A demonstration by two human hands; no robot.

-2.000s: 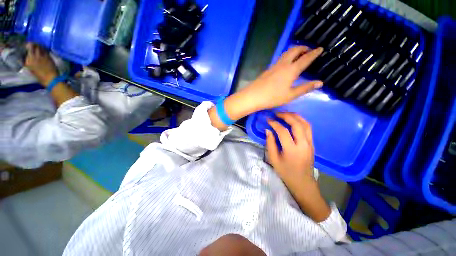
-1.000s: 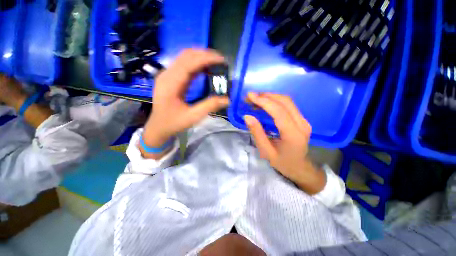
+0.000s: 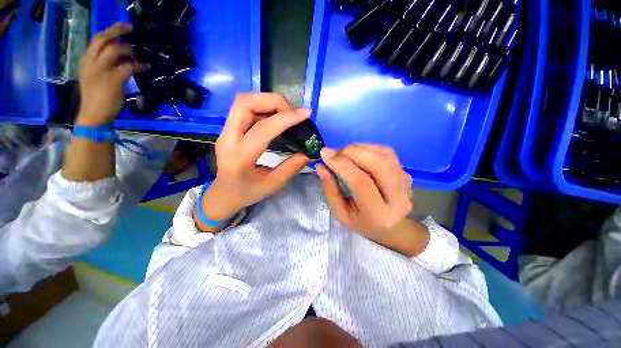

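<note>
My left hand (image 3: pixel 248 146) holds a black adapter housing (image 3: pixel 294 138) between thumb and fingers, above the bench edge. A green circuit board (image 3: pixel 314 145) shows in the housing's end, which faces right. My right hand (image 3: pixel 371 183) has its thumb and fingertips together at that end; whether they grip a small part there cannot be told. The right tray (image 3: pixel 436 174) lies ahead on the right, with black units (image 3: pixel 436 54) in slanting rows at its far side. The left tray (image 3: pixel 235 112) holds loose black units (image 3: pixel 163 92) with thin pale prongs.
A neighbour's hand (image 3: pixel 103 78) with a blue wrist strap reaches over the left tray's left side. A translucent box (image 3: pixel 67 41) stands at the far left. Stacked blue trays (image 3: pixel 568 180) with black units are at the right. A dark green bench strip (image 3: pixel 284 51) lies between the trays.
My left hand went from the right tray's rows to the bench edge with a black unit. My right hand closed in at the unit's end. The neighbour's hand moved over the left tray.
</note>
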